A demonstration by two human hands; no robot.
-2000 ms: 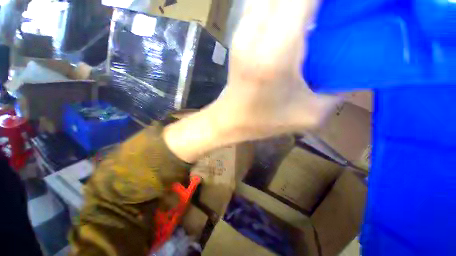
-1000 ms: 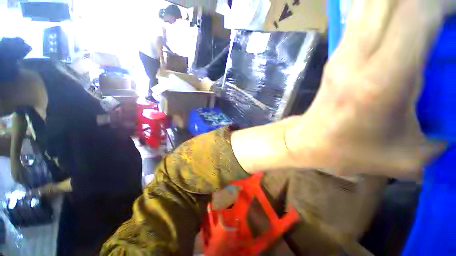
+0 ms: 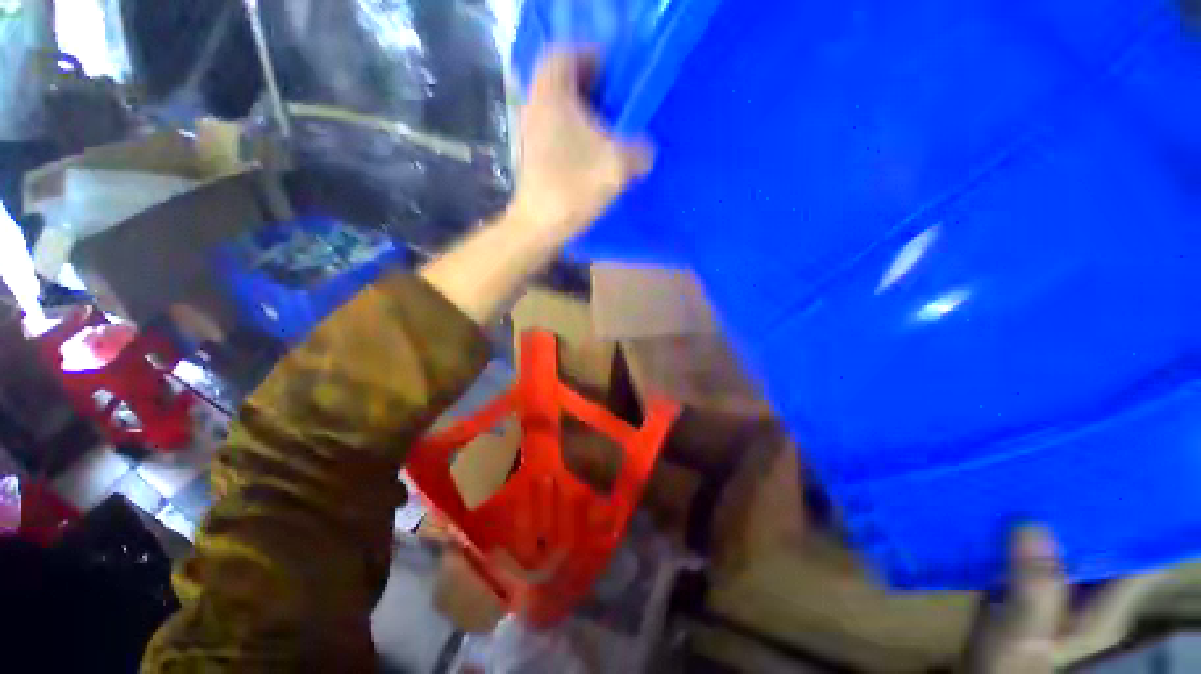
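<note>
A large bright blue plastic crate point(image 3: 896, 263) fills the upper right, tilted and close to the camera. My left hand point(image 3: 569, 152) grips its left edge near the top. My right hand point(image 3: 1030, 599) is blurred at the bottom right, with a finger or thumb over the crate's lower edge; the rest of it is hidden or cut off. An orange-red plastic stool point(image 3: 547, 494) lies tipped below my left forearm, its legs pointing up.
Open cartons point(image 3: 659, 310) lie behind and below the crate. A filled blue crate point(image 3: 310, 270) and an open carton point(image 3: 165, 231) stand at the left. A red stool point(image 3: 125, 382) is on the checkered floor. Film-wrapped stacks point(image 3: 395, 171) stand behind.
The view has swung and the people at the left are out of it. The crate now shows a broad face, my left hand is farther from the camera, and my right hand has come into view.
</note>
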